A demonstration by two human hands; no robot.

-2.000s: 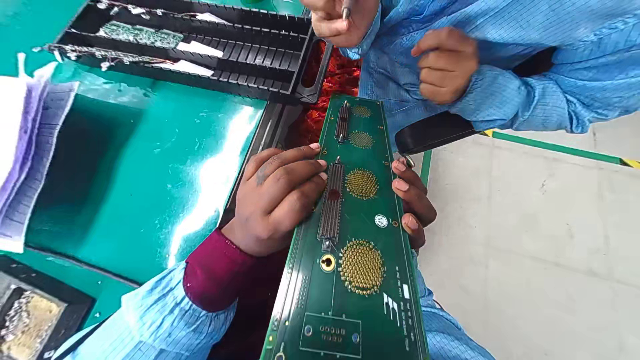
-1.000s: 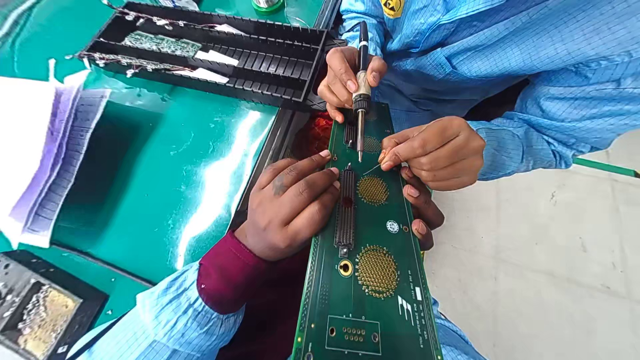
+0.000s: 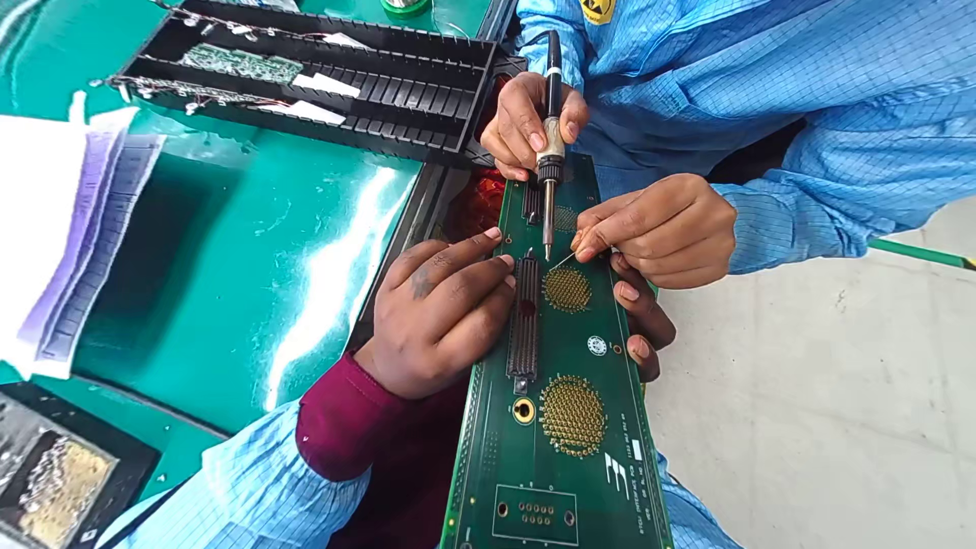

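Observation:
A long green printed circuit board (image 3: 564, 366) slants away from me, held between my two hands. My left hand (image 3: 450, 305) lies on its left edge, fingertips by a long dark connector (image 3: 523, 320). From the right edge my right hand (image 3: 644, 320) grips the board, its palm hidden beneath. Across from me, a co-worker's hand holds a soldering iron (image 3: 550, 160), its tip just above the board near a round cluster of gold pins (image 3: 566, 289). The co-worker's other hand (image 3: 663, 229) pinches a thin wire (image 3: 564, 261), which looks like solder, at that cluster's upper edge.
A black slotted rack (image 3: 427, 91) with small boards and wires stands on the green mat (image 3: 229, 252) at upper left. Papers (image 3: 46, 229) lie at far left, and a black tray with yellowish sponge (image 3: 69, 488) sits at lower left. A solder spool (image 3: 404, 6) is at the top.
The co-worker's hands have come in over the board with the soldering iron and thin wire; two seconds ago they were beyond its far end. My hands keep their hold.

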